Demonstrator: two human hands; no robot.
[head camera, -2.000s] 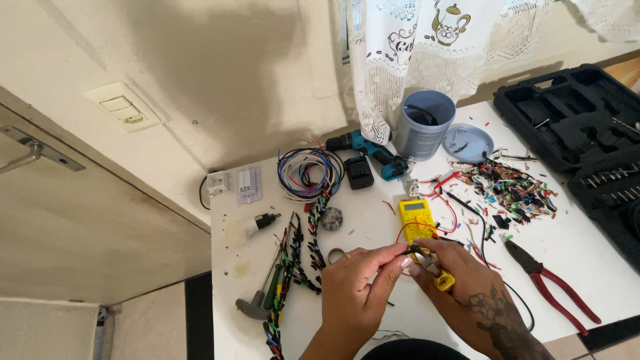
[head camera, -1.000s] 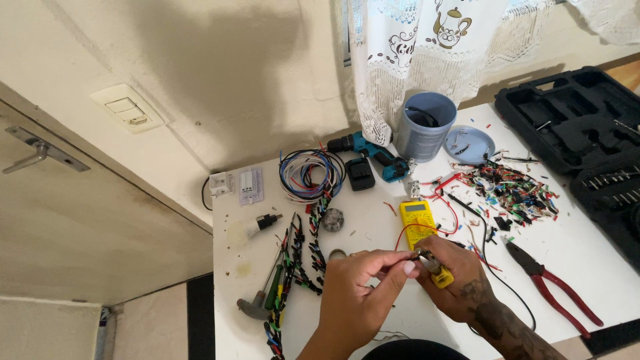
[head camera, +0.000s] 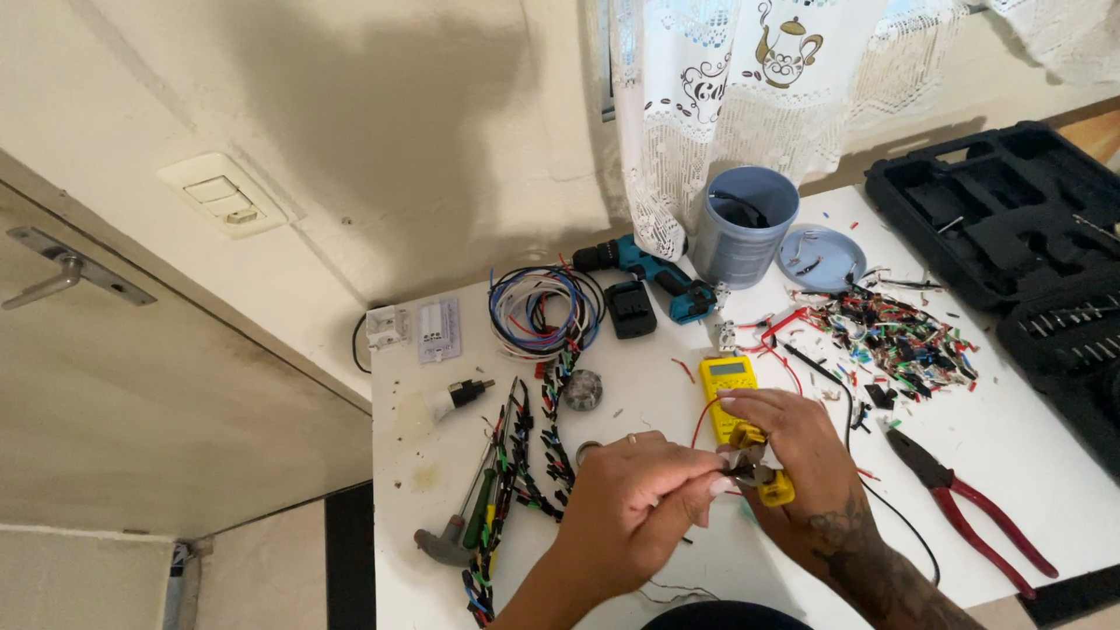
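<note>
My left hand pinches a short dark wire end between thumb and index finger. Around a yellow-handled hand tool, likely a wire stripper or small pliers, my right hand is closed, its metal jaws at the wire. Just behind the hands lies a yellow digital multimeter, its red lead curving beside my right hand and its black probe to the right. Red-handled pliers lie at the right. Left of my hands, a bundle of braided coloured wires runs from a wire coil.
A heap of wire scraps lies at the right by a blue tub, its lid and a black tool case. At the back are a cordless drill and battery. Screwdrivers lie at the left.
My right hand has shifted and turned slightly around the yellow-handled tool since the earlier frames. My left hand stays close to its jaws. The things on the table have not plainly moved.
</note>
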